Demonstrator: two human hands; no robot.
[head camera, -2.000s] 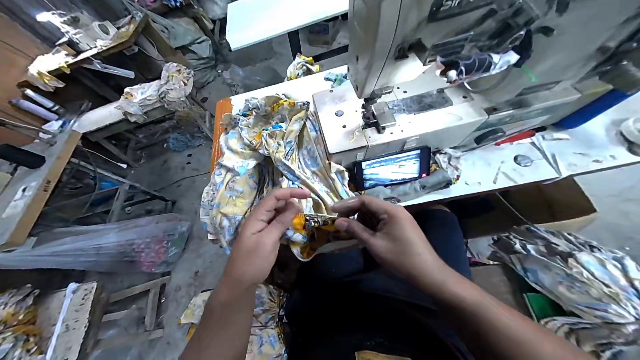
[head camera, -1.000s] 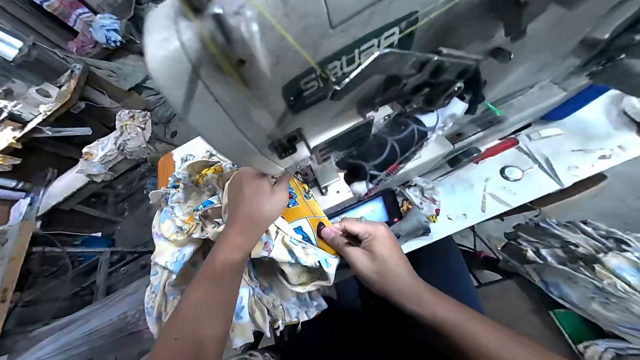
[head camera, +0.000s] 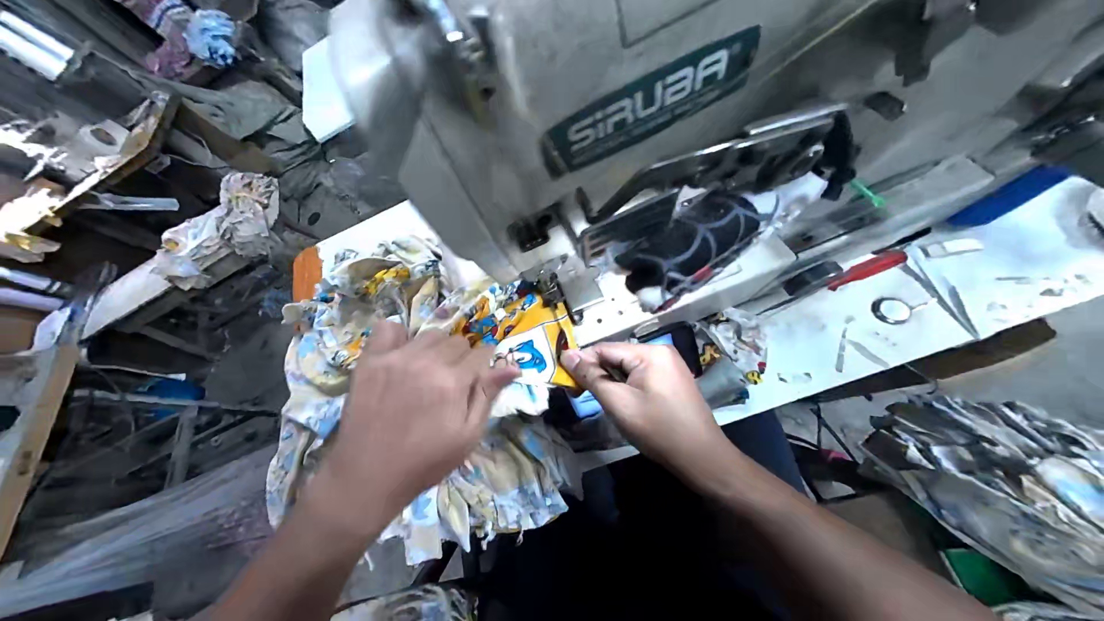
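Observation:
A Siruba sewing machine (head camera: 517, 155) fills the upper middle, its presser foot (head camera: 552, 289) low over the work plate. Yellow printed fabric with blue figures (head camera: 535, 345) lies at the foot's near side. My right hand (head camera: 642, 388) pinches that fabric's right edge between thumb and fingers. My left hand (head camera: 423, 397), blurred, is over the fabric's left part, its fingers loosely bent; whether it grips any cloth I cannot tell. Pale gathered floral fabric (head camera: 483, 483) spreads beneath and left of my left hand, hanging over the table's front edge.
A phone (head camera: 677, 341) lies partly behind my right hand, beside a crumpled wrapper (head camera: 733, 345). Farther right on the white table (head camera: 1018, 285) are a red-handled tool (head camera: 867, 269) and a small metal ring (head camera: 891, 310). Fabric is piled at lower right (head camera: 1000, 483). Another bench with cloth (head camera: 216, 233) stands left.
Two seconds ago both hands held yellow fabric near my lap; it is now by the presser foot. Since one second ago my left hand has moved back from the needle area. The view has moved nearer the machine.

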